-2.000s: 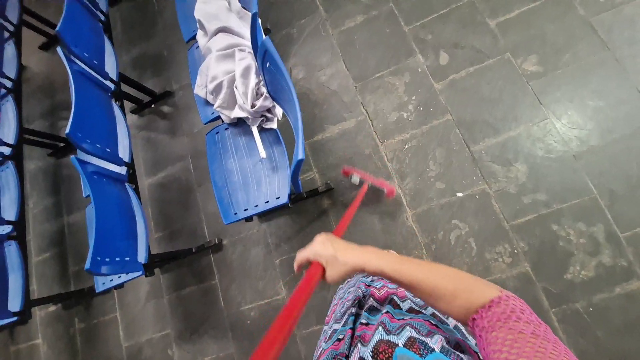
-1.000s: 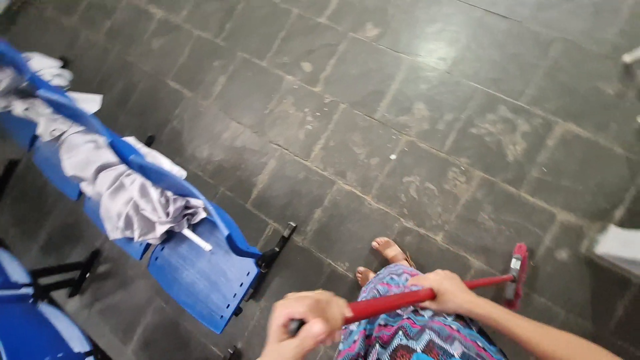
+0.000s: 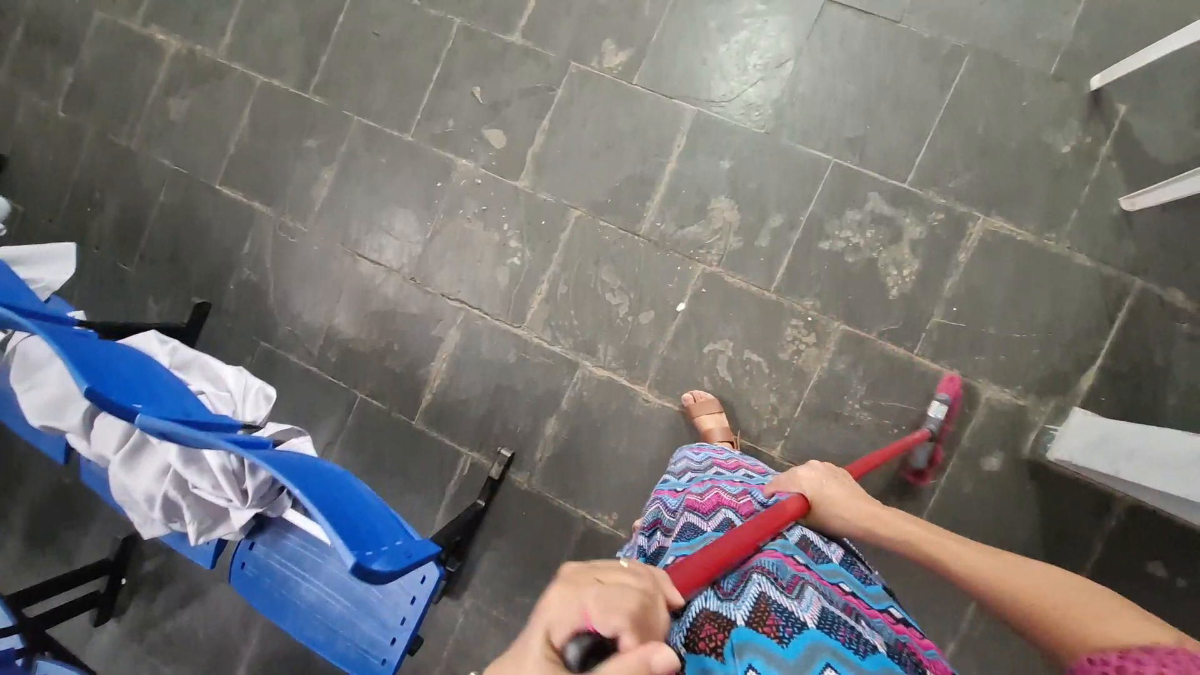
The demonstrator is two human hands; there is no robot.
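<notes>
A red broom handle (image 3: 736, 555) runs from the bottom centre toward the right, across my patterned skirt. My left hand (image 3: 600, 614) grips it close to its black end cap. Farther along the handle, my right hand (image 3: 820, 497) is closed around it. The broom's red head (image 3: 936, 427) rests on or just above the dark stone floor at the right; whether its bristles touch is unclear. One sandalled foot (image 3: 710, 419) shows beyond the skirt's hem.
Blue plastic seats (image 3: 337, 586) on black metal frames stand at the lower left, with grey-white cloth (image 3: 178, 450) draped over them. A pale slab-like object (image 3: 1134, 459) is at the right edge, and white legs (image 3: 1158, 56) of furniture at the upper right. Small debris dots the tiles.
The broom head has swung from beside the blue seats to the right of my body. Both hands now show on the handle, where the oldest frame shows only one. The view has turned.
</notes>
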